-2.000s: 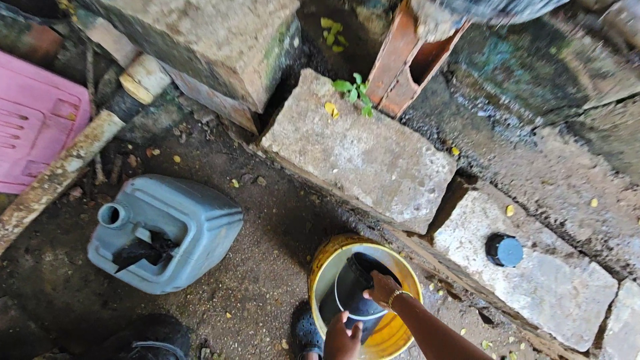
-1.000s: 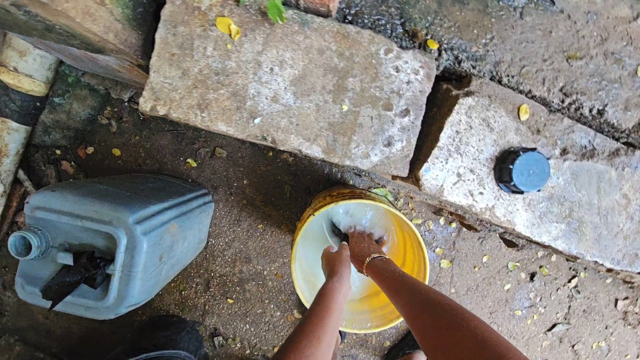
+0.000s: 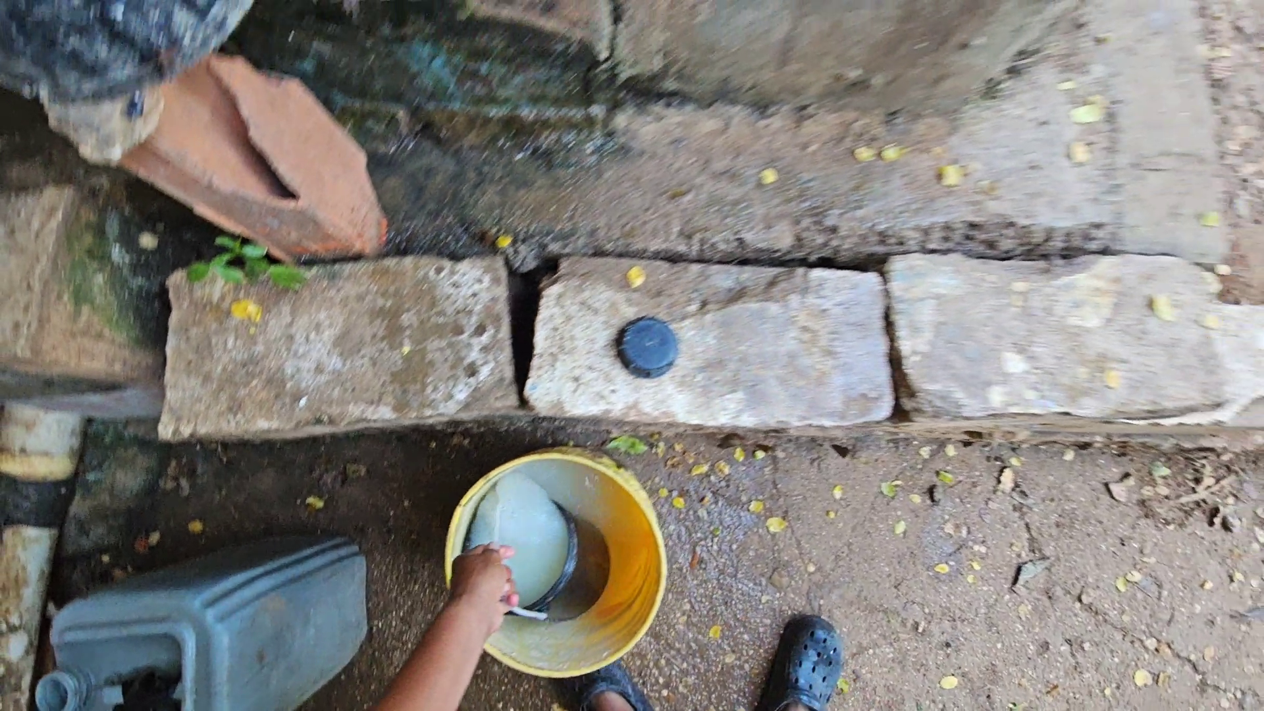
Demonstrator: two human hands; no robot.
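Note:
A yellow bucket (image 3: 647, 553) stands on the ground at lower centre. Inside it, toward its left side, sits a smaller black bucket (image 3: 570, 563) holding cloudy whitish liquid. My left hand (image 3: 484, 583) reaches in from below, its fingers closed on the thin white handle (image 3: 528, 613) of the black bucket. Darker liquid shows in the yellow bucket beside the black one. My right hand is out of view.
A blue-grey plastic jerrycan (image 3: 267, 612) lies at lower left near a pipe (image 3: 25, 553). Stone blocks (image 3: 346, 346) run across above the bucket, with a black cap (image 3: 648, 347) on one. My feet in dark clogs (image 3: 808, 657) are below.
Both hands were in the yellow bucket a second ago; now only my left hand shows, on the handle. The black bucket now shows whitish liquid in it. The view has shifted right.

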